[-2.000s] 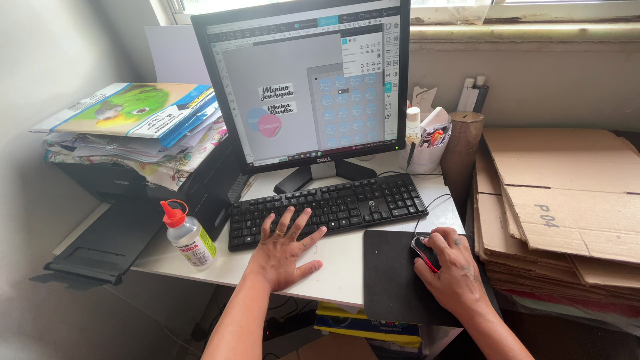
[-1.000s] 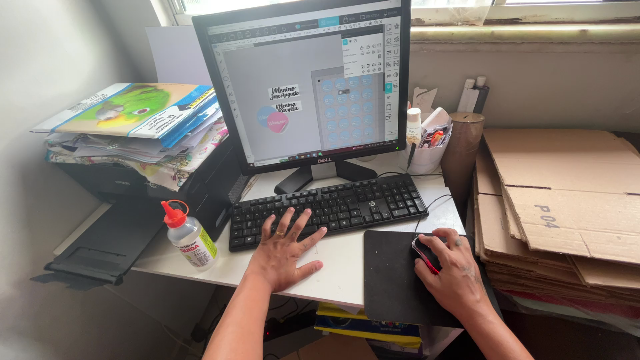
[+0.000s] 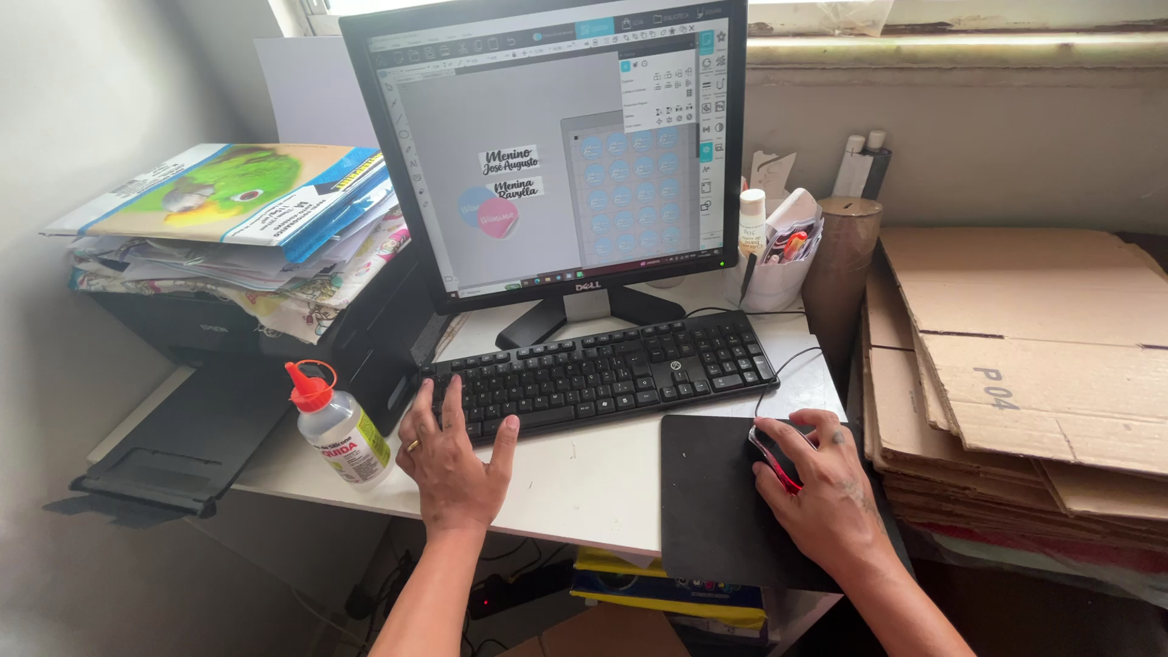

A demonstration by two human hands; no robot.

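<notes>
My left hand (image 3: 454, 465) rests at the left end of a black keyboard (image 3: 602, 379), fingers spread over the keys and the thumb near its front edge. My right hand (image 3: 821, 484) is closed around a black and red computer mouse (image 3: 776, 461) on a black mouse pad (image 3: 703, 511). Behind the keyboard stands a Dell monitor (image 3: 547, 109); its screen shows a design program with lettering, overlapping blue and pink shapes and a sheet of blue circles. A clear glue bottle with a red cap (image 3: 342, 433) stands upright left of my left hand.
At the left, a black Epson printer (image 3: 228, 328) bears a pile of papers and packs (image 3: 237, 196). Right of the monitor stand a white pen holder (image 3: 780, 274) and a brown cardboard tube (image 3: 839, 265). Flattened cardboard boxes (image 3: 1022, 365) are stacked at the far right.
My left hand has shifted left across the keyboard, to its left end. On the screen, the lettering and overlapping shapes have shifted. My right hand stays on the mouse.
</notes>
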